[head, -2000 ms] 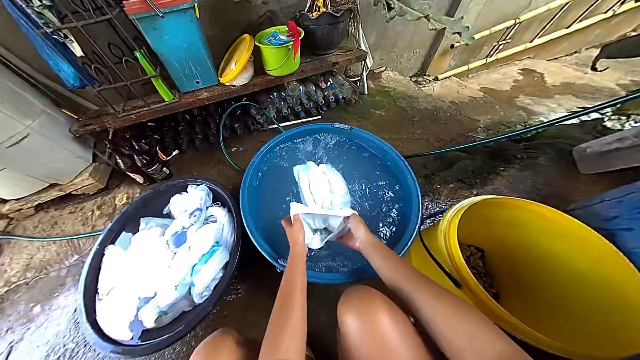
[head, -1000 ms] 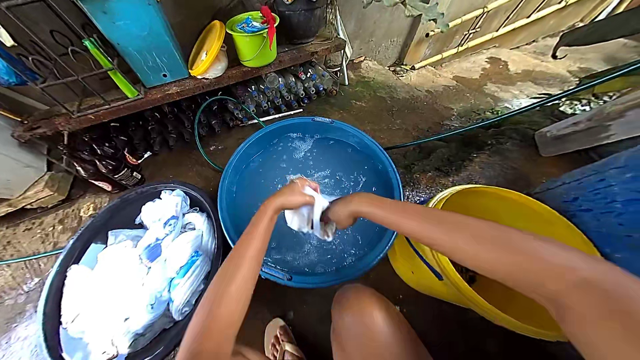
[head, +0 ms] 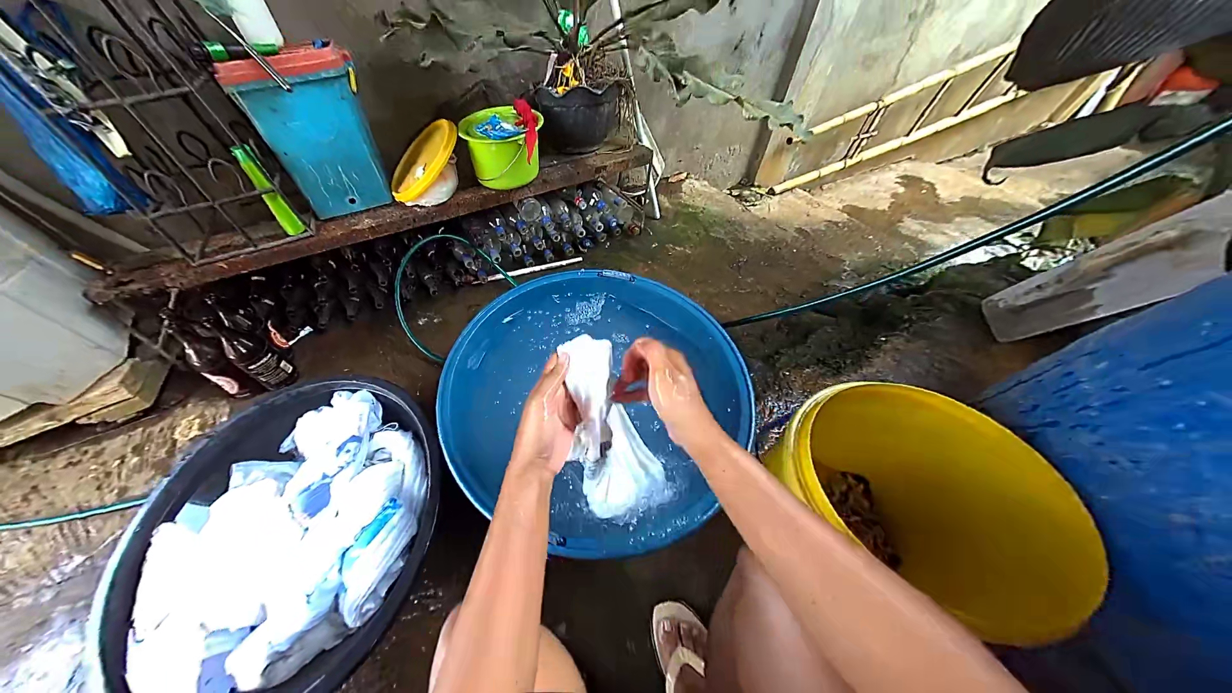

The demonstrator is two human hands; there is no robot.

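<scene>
A white cloth or thin bag (head: 626, 472) hangs from my left hand (head: 551, 414), its lower part resting in the water of a round blue basin (head: 736, 385). My left fingers are closed on its upper part. Close beside the cloth, on the right, my right hand (head: 664, 380) has its fingers curled; whether it touches the cloth is unclear. Left of the basin, a black tub (head: 414, 404) holds a heap of white and light-blue wet items (head: 260, 539).
A yellow bucket (head: 962, 500) with brown matter inside stands at right, by a large blue container (head: 1136, 423). A green hose (head: 962, 255) runs behind the basin. Bottles (head: 539, 226) lie under a low shelf (head: 366, 226) bearing a green pail (head: 502, 154).
A second ago both hands were together on the bunched cloth over the basin; now they are apart, and the cloth hangs longer from my left hand.
</scene>
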